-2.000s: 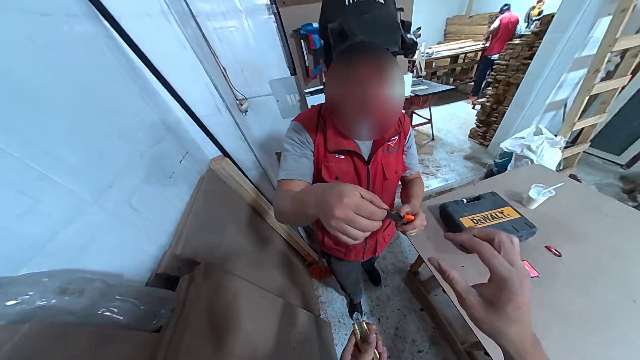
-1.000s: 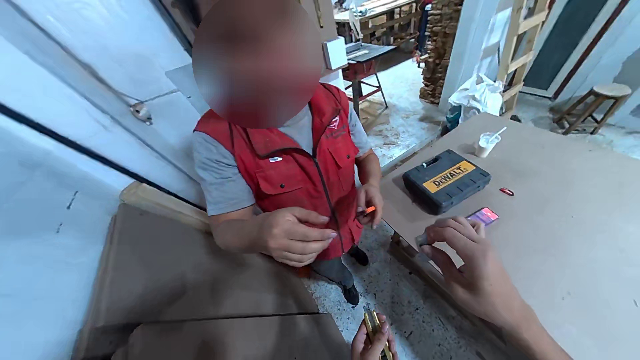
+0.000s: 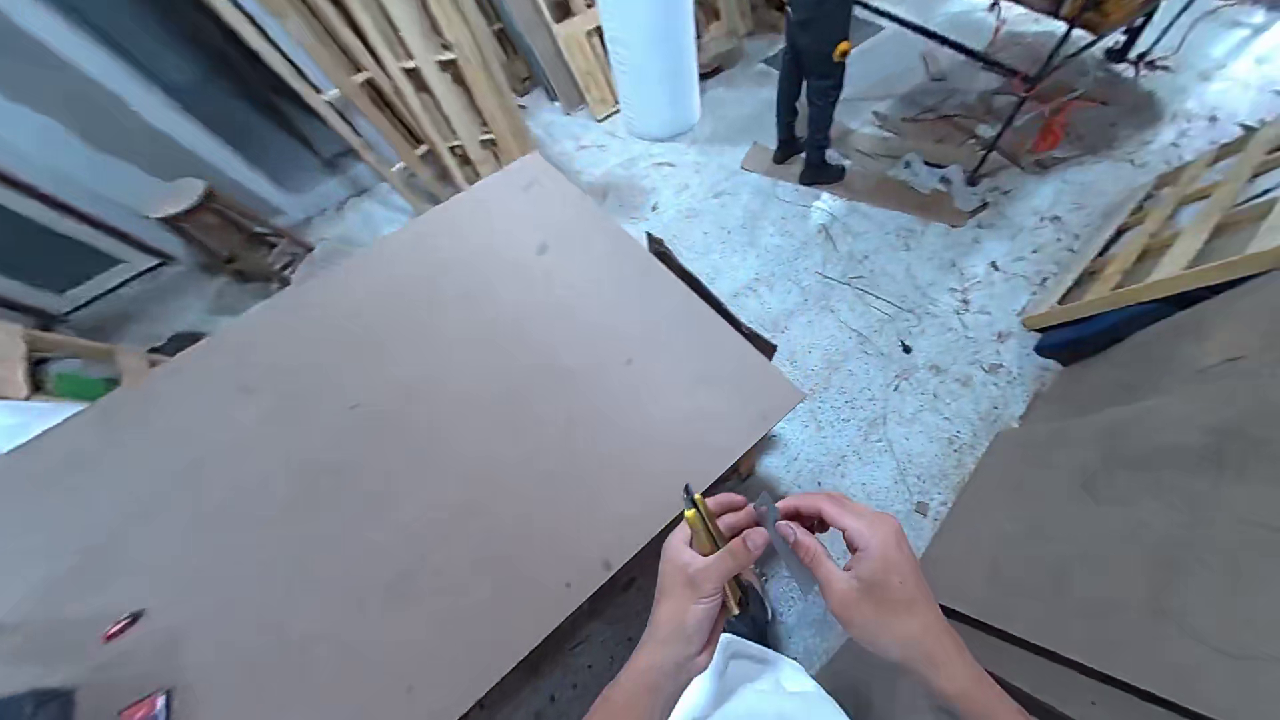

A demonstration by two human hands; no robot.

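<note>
My left hand point(image 3: 700, 575) is closed around yellow metal-bodied tools point(image 3: 708, 535), which look like utility knives; a dark tip sticks up past the fingers. Beside it, my right hand point(image 3: 865, 565) pinches a thin grey flat strip point(image 3: 785, 540) between thumb and fingers, and the left fingertips meet the strip's upper end. Both hands are low in the view, over the gap by the edge of a board-topped table point(image 3: 450, 400). The strip's material cannot be told.
On the table's left lie a small red object point(image 3: 123, 625) and a phone-like item point(image 3: 146, 706). More brown sheets point(image 3: 1120, 500) stand at the right, below a wooden frame point(image 3: 1170, 230). A person point(image 3: 815, 90) stands beyond the table. A wooden stool point(image 3: 215, 225) is at the left.
The view has swung far to the right, away from the person in the red vest. My hands, apart before, have come together at the grey strip.
</note>
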